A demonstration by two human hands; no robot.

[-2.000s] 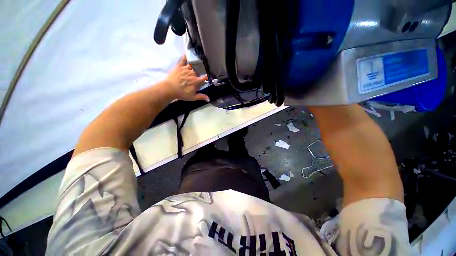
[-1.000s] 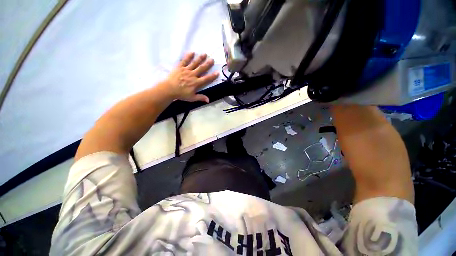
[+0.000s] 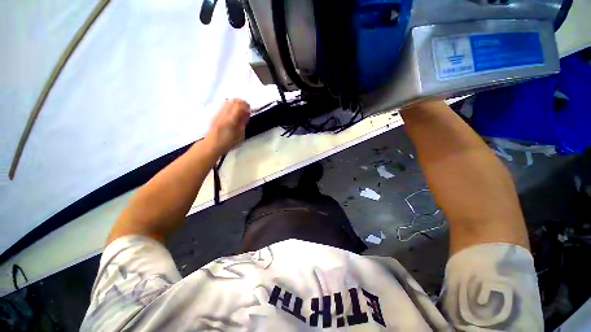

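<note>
The straight-knife cutting machine (image 3: 382, 52), a large blue and silver motor with a blue-white label, stands at the table edge, above the black fabric lay (image 3: 152, 170) with its white top paper (image 3: 149, 71). My left hand (image 3: 230, 123) is closed at the lay's edge, left of the machine, pinching a thin black strip (image 3: 266, 106) that runs towards the machine. Another black strip (image 3: 217, 183) hangs below the hand over the table's front edge. My right forearm reaches up under the motor, which hides my right hand. Black offcuts (image 3: 317, 124) lie tangled below the machine.
A long thin brown stick (image 3: 55, 71) lies on the paper at the left. The cream table edge (image 3: 285, 155) runs diagonally. A blue bin (image 3: 525, 113) stands at the right. White paper scraps (image 3: 370, 194) and a looped pale strip lie on the dark floor.
The machine swung right, then came back left, and now sits higher in view. My left hand was spread flat on the paper and has closed at the lay's edge, slightly lower and left.
</note>
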